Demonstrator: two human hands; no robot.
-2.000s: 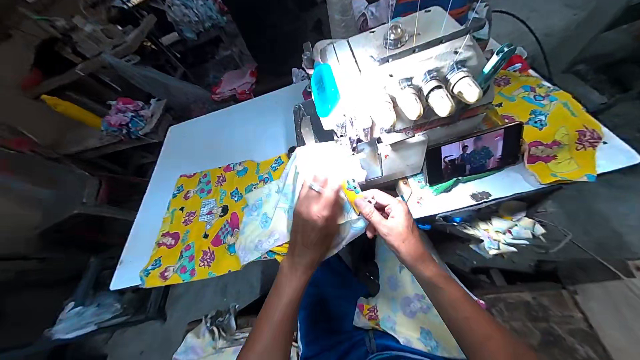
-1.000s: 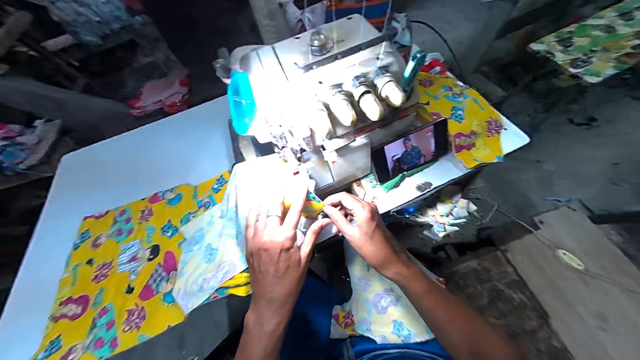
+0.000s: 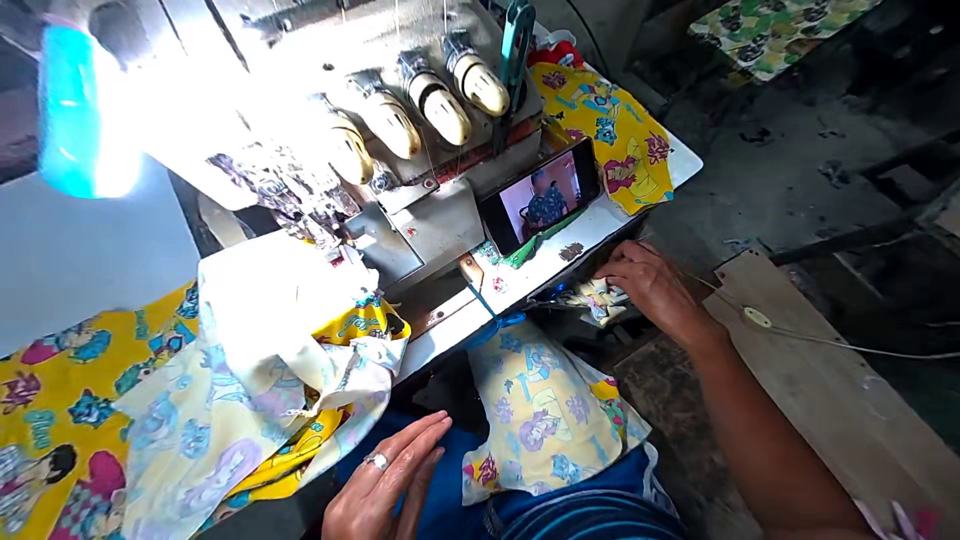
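My left hand [image 3: 390, 480], with a ring on it, hovers over my lap, fingers together, holding nothing visible. Left of it, yellow printed fabric [image 3: 90, 360] with its pale reverse side folded over lies on the table and reaches under the needle area of an overlock sewing machine [image 3: 442, 217]. My right hand [image 3: 652, 285] reaches below the table's right front edge, its fingertips at a bunch of small pale fabric pieces [image 3: 600, 300]; whether they grip any is unclear. Another printed fabric piece [image 3: 540, 412] hangs over my lap.
A phone [image 3: 540, 199] showing a picture leans on the machine's front. More yellow fabric [image 3: 615, 142] lies at the table's right end. A bright lamp with a blue shade [image 3: 75, 112] glares at the upper left. A wooden board [image 3: 825, 390] with a cord lies at the right.
Both hands have left the fabric at the machine. My right hand has moved right to the small pale pieces below the table edge; my left hand has come down toward my lap.
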